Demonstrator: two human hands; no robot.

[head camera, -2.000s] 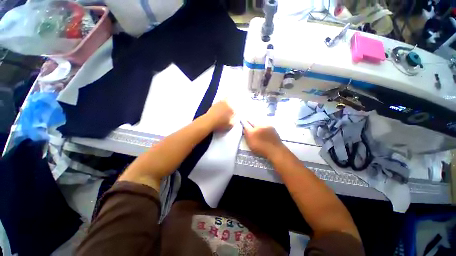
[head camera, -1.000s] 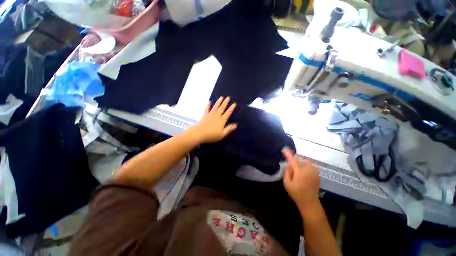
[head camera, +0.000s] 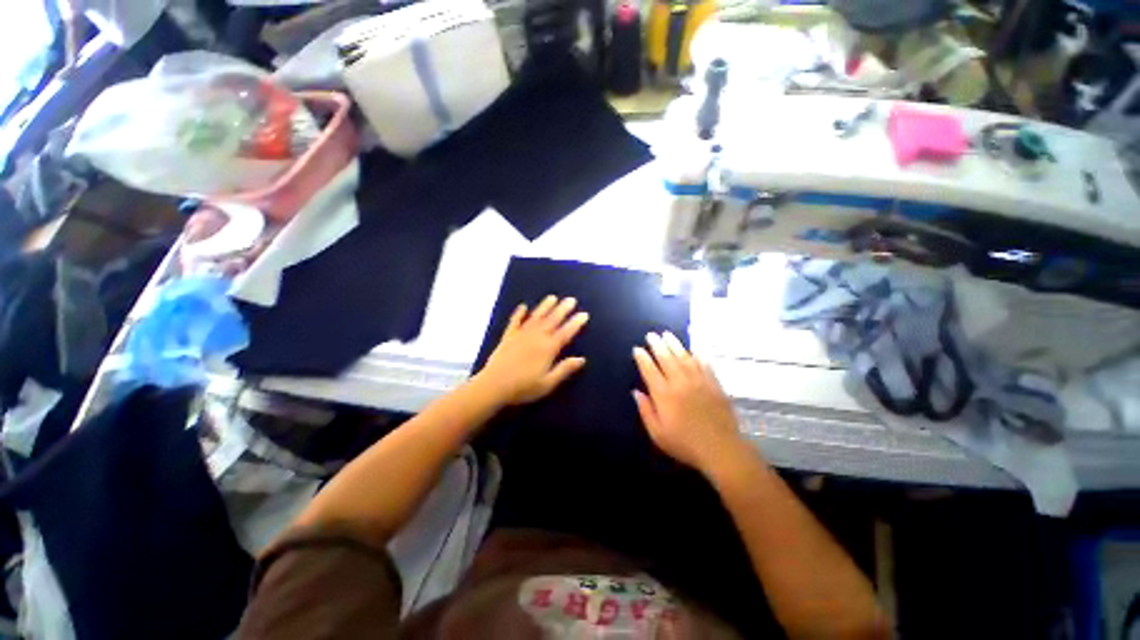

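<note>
A dark panel (head camera: 600,300) lies over the table's front edge, its top right corner beside the lit needle area (head camera: 713,265) of the sewing machine (head camera: 825,181). My left hand (head camera: 538,350) rests flat on the panel's left part, fingers spread. My right hand (head camera: 681,398) rests flat on its right part, fingers slightly apart. Neither hand grips anything. No white piece shows at this panel; whether one lies under it is hidden. The panel's lower part drops towards my lap.
More dark panels (head camera: 363,294) lie left, near a pink basket (head camera: 331,156), a white bundle (head camera: 431,81) and blue crumpled material (head camera: 181,331). Grey strips (head camera: 863,319) with black scissors loops (head camera: 940,385) lie right. A pink block (head camera: 926,134) sits on the machine. A blue crate (head camera: 1100,581) is lower right.
The white piece, first held near the needle, has gone from view. A dark panel now lies flat under both hands. My right hand has moved from the panel's lower right edge onto it.
</note>
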